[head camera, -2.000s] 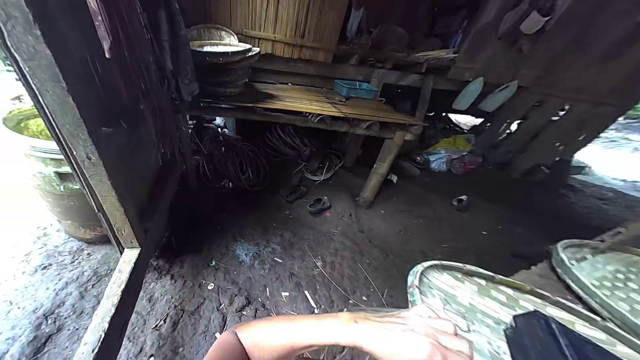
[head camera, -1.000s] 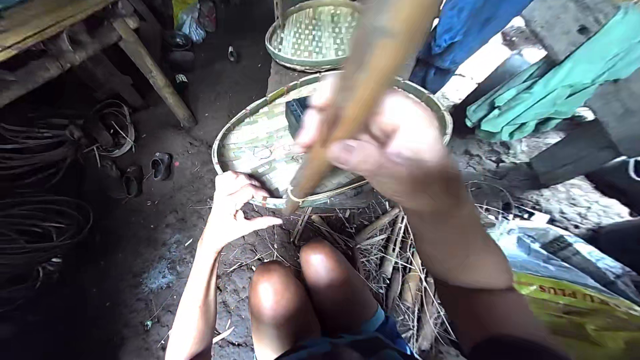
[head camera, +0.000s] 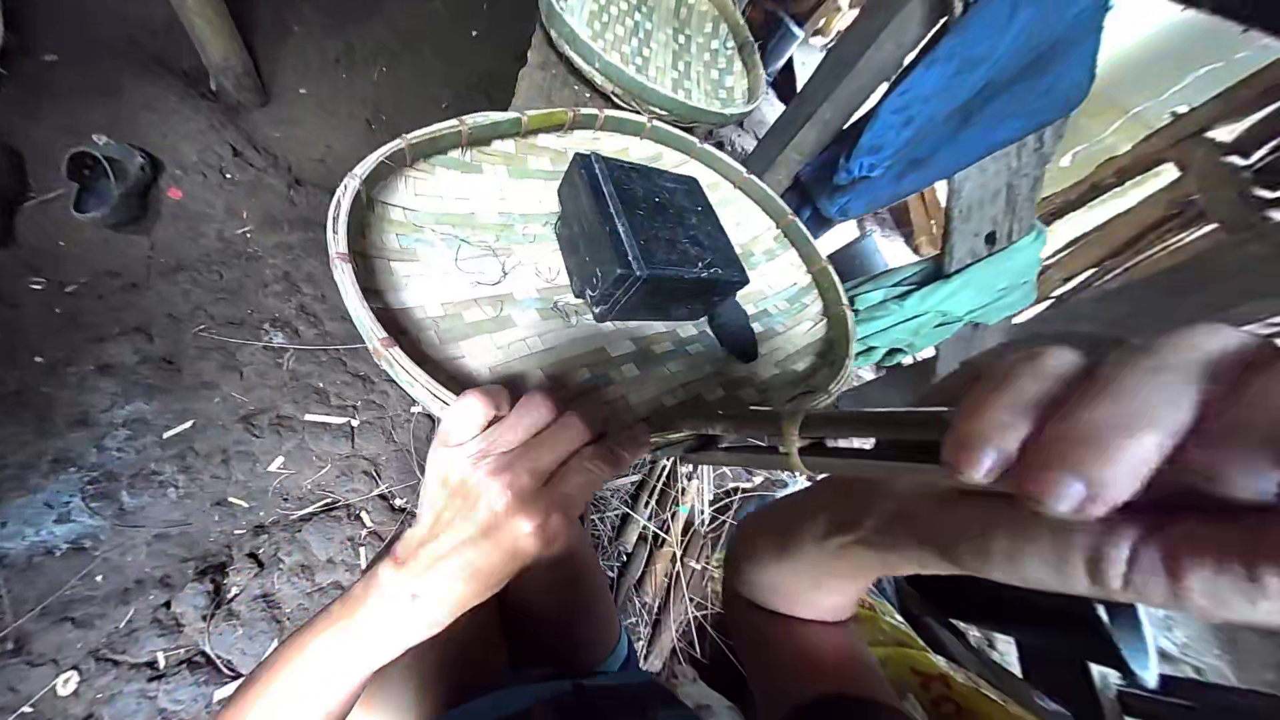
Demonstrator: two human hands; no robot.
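A round woven bamboo tray [head camera: 480, 290] with a bound rim lies across the middle. On its weave sits a black box [head camera: 655, 240], with a small dark flat piece [head camera: 733, 330] beside it. My left hand [head camera: 525, 470] curls over the tray's near rim, its fingers in shadow. Large at the right, my right hand [head camera: 1110, 450] is closed on a dark wooden or bamboo rod [head camera: 860, 425]. The rod runs leftward beside the near rim, towards my left hand. Whether the rod touches the rim I cannot tell.
A second woven tray [head camera: 665, 45] stands beyond. Blue cloth [head camera: 980, 110] and green cloth [head camera: 950, 295] hang at the right by wooden posts. Dried strips [head camera: 670, 560] litter the ground under the tray. A dark shoe [head camera: 110, 180] lies on the earthen floor at left.
The rod, raised slantwise in my right hand one second ago, now lies nearly level at the right. My left hand has gone from spread fingers to a hold on the rim. The view has shifted greatly.
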